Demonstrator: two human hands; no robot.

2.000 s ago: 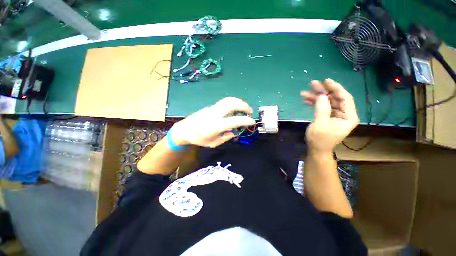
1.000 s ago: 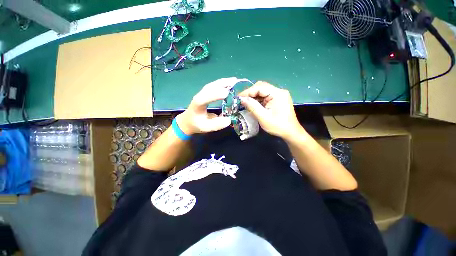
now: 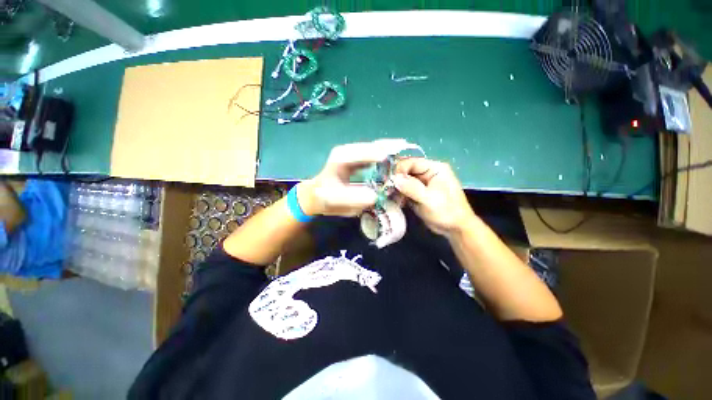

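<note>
My left hand (image 3: 343,181), with the blue wristband, holds a green ring circuit board (image 3: 381,176) between thumb and fingers at the bench's front edge. My right hand (image 3: 431,192) pinches at the board's right side; what its fingertips hold is too small to tell. A pale, round ring-shaped part (image 3: 387,226), possibly a roll or a stator, hangs just below the board, in front of my dark shirt. Several green ring boards (image 3: 328,95) with red, black and white leads lie on the bench beyond my left hand.
A cardboard sheet (image 3: 186,121) lies left on the green bench, with thin dark wires at its edge. A fume fan (image 3: 574,53) and a dark box with a red light (image 3: 627,117) stand right. Below are a carton of stators (image 3: 209,226) and an open carton (image 3: 605,312). A blue sleeve (image 3: 43,226) shows far left.
From two seconds ago, my right hand has come in from the right to the board at my left hand. Over the last second both hands stay together. The camera view has shifted slightly.
</note>
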